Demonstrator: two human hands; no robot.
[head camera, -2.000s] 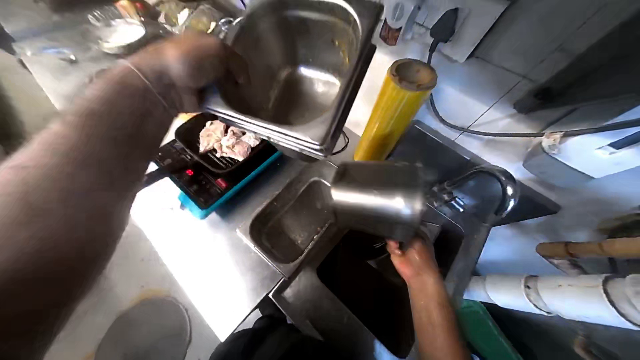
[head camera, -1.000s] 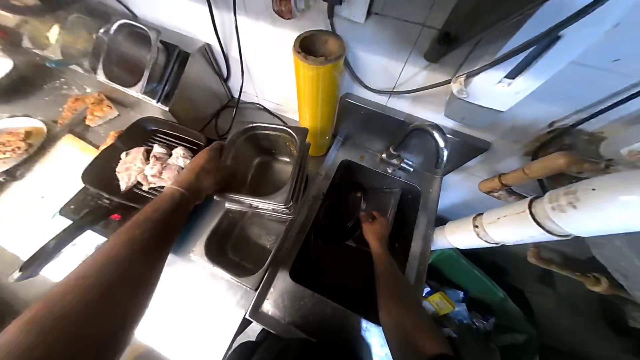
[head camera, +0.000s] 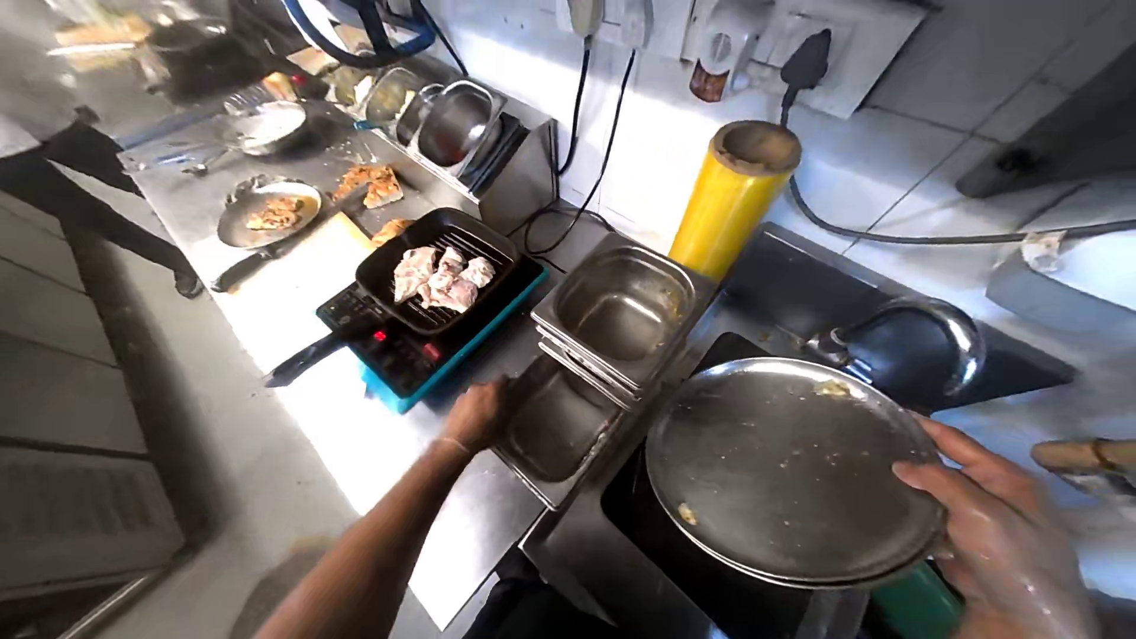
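My right hand grips the right rim of a round metal plate, which bears food bits and covers part of the sink basin. My left hand is at the left edge of a shallow steel pan; its fingers are partly hidden, so its hold is unclear. Just behind that pan stand stacked deep steel pans. Pale raw-looking meat pieces lie in a black grill pan on an induction cooker.
A yellow cylinder stands by the wall, left of the curved faucet. Farther left are a plate of food, a knife and tilted steel containers. Cables run along the wall. A person's legs show at far left.
My right hand was down in the sink a second ago; it now holds the round plate above it. My left hand has moved from the stacked pans to the shallow pan's edge.
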